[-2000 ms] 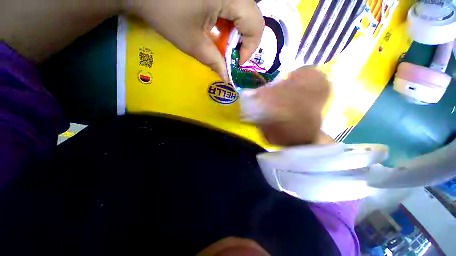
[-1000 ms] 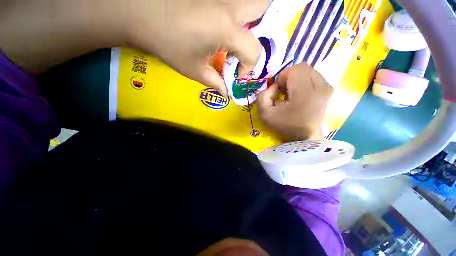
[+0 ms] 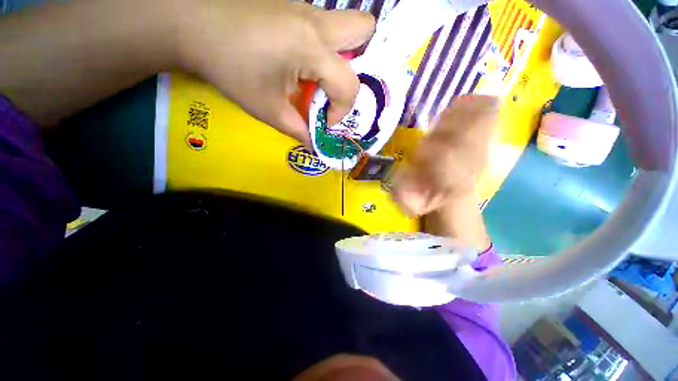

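My left hand point(image 3: 297, 67) holds the open white ear cup point(image 3: 394, 82), its thumb and fingers on the rim and inside. A green circuit board point(image 3: 334, 144) lies along the cup's near edge, with thin coloured wires beside it. A grey battery point(image 3: 373, 168) with an orange-yellow end sits just outside the cup, over the yellow sheet. A thin dark wire hangs down from the board. My right hand point(image 3: 446, 160) is blurred, just right of the battery; whether its fingers touch or hold it cannot be told.
The closed white ear cup point(image 3: 405, 268) hangs nearest me, joined to the pale headband point(image 3: 587, 45) arching at right. The yellow printed sheet point(image 3: 238, 141) lies on the green bench point(image 3: 550, 208). Another headset point(image 3: 576, 138) waits at the far right. A bench rail point(image 3: 161, 134) runs at left.
The battery now shows outside the cup. The open cup and my left hand have shifted slightly left in view. The closed cup has also moved left and the headband now reaches further into view.
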